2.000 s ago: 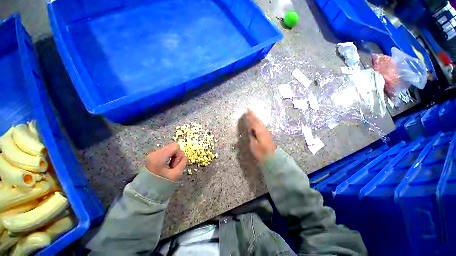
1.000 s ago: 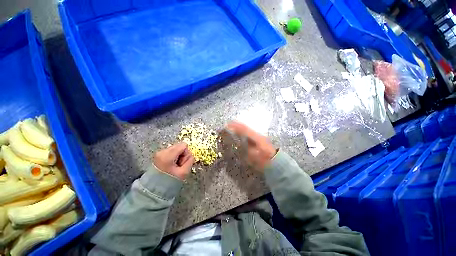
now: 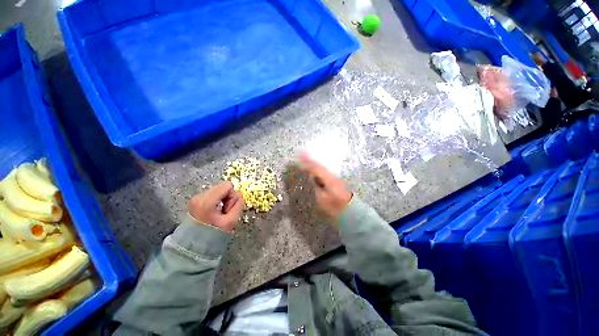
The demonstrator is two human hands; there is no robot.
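A small pile of yellow bits [image 3: 259,191] lies on the speckled grey table [image 3: 289,246] in front of me. My left hand [image 3: 217,207] is curled into a loose fist at the left edge of the pile; whether it holds something small is hidden by the fingers. My right hand [image 3: 326,187] is to the right of the pile, slightly blurred, with the index finger stretched out toward the upper left. Nothing is visible in it, but its palm side is hidden.
A blue tray [image 3: 217,121] sits beyond the pile. Pale yellow curved pieces [image 3: 49,282] lie in a blue crate at left. Clear film [image 3: 453,125] with white slips [image 3: 386,98], a green ball [image 3: 370,24] and pinkish bagged material [image 3: 496,88] are at right. Stacked blue crates [image 3: 486,256] stand lower right.
Against one second ago, the whole view has shifted slightly. My left hand stays curled beside the pile. My right hand has moved slightly away from the pile.
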